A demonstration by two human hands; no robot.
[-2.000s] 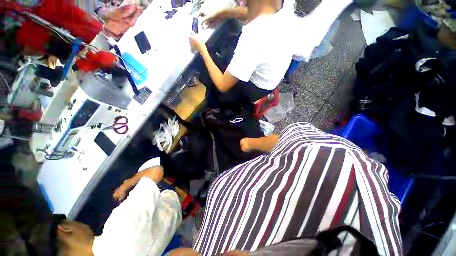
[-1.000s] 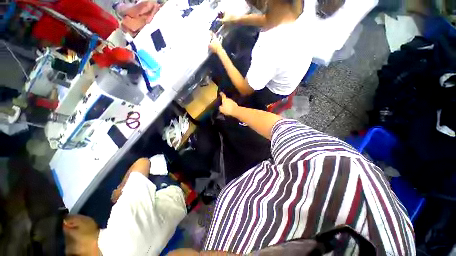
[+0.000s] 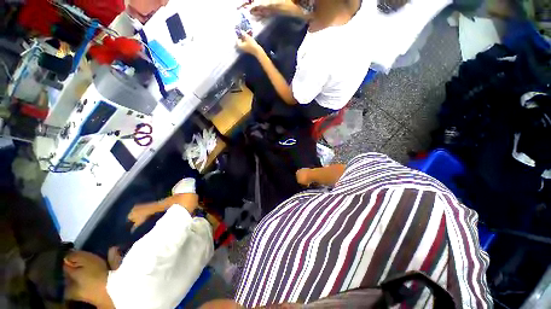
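Note:
My right hand, small and blurred, reaches out of a striped sleeve over dark cloth. It seems to be the wearer's hand, since the striped torso runs to the bottom edge with no head showing. Its fingers look curled, but whether they hold the cloth cannot be told. The dark cloth is black with a greyer strip and a small white loop. My left hand is not in view. A bit of skin at the bottom edge is too cut off to name.
A long white sewing table with a machine, red scissors and a phone runs along the left. A seated person is at lower left, another at the top. Cardboard box, blue crate and dark garment pile are around.
The view swings right, then back. The right arm reaches out towards the cardboard box one second ago and is now drawn back over the dark cloth. The seated people's arms shift.

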